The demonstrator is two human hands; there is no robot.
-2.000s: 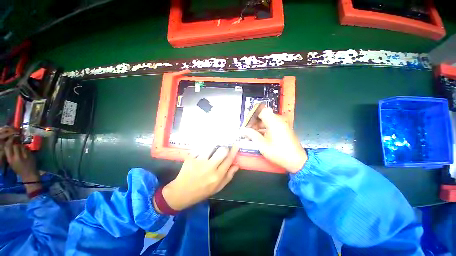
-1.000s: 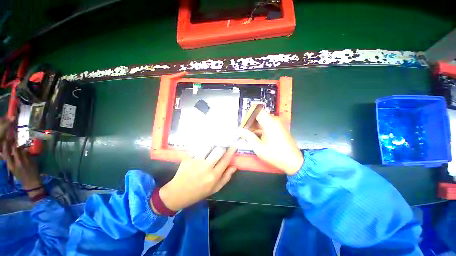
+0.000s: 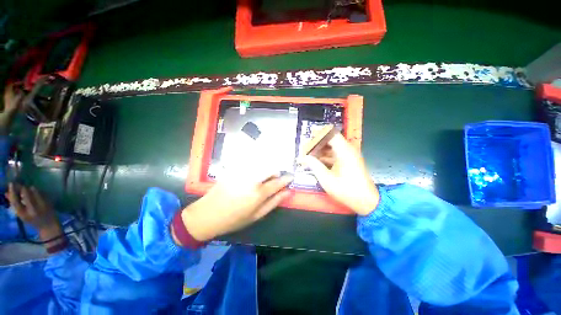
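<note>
An open tablet lies in a red-orange frame, with a silver battery at left, a dark square pad on it, and the circuit board at right. My right hand is over the board and grips a thin brownish stick, probably tweezers, tip pointing down-left. My left hand lies over the frame's lower edge, its fingertips at the lower edge of the battery and board; a small dark spot shows there. Whether it holds a part is too blurred to tell.
A blue bin with small shiny pieces stands at right. Beyond the paint-chipped rail is another red frame. At left are a black box with cables and a neighbouring worker's hands. Another framed unit is cut off at right.
My left hand has shifted slightly, its fingers now lying flatter along the lower edge. My right hand and stick moved slightly. The red frame beyond the rail moved right. The neighbour's hands moved.
</note>
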